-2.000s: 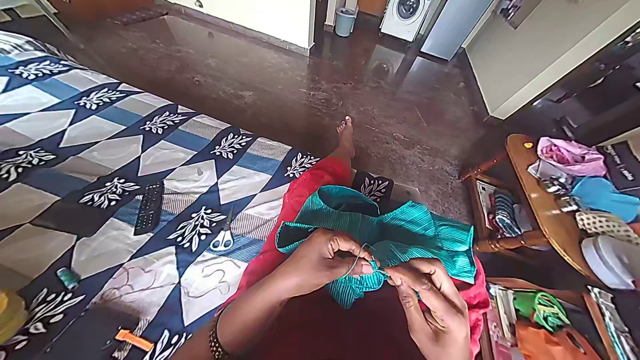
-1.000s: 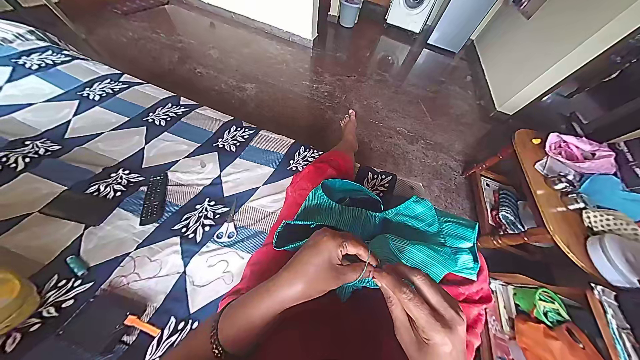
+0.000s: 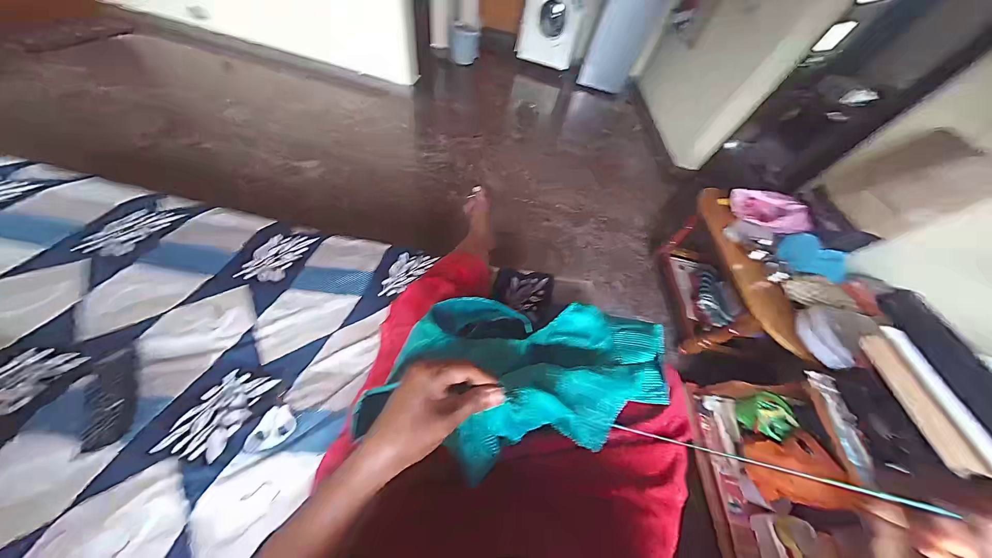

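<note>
A teal striped cloth garment (image 3: 542, 364) lies across my lap on red fabric (image 3: 620, 480). My left hand (image 3: 442, 407) pinches at the garment's left part, thumb and fingertips together. A teal thread (image 3: 775, 463) runs taut from the garment down to the right. At its far end my right hand (image 3: 930, 535), blurred and partly cut off by the lower right corner, appears to hold it; a needle cannot be made out. White-handled scissors (image 3: 271, 428) rest on the patterned bedspread (image 3: 201, 325) to the left.
A dark remote control (image 3: 110, 399) lies on the bedspread. At right, a wooden table (image 3: 756, 287) bears folded cloths, with an open drawer or box (image 3: 713, 457) below it holding an orange bag (image 3: 798, 469) and a green item (image 3: 766, 415). My bare foot (image 3: 476, 203) is over the dark floor.
My right hand has moved from beside the left one, over the garment, far out to the lower right. The thread is now stretched between it and the garment. The view has shifted.
</note>
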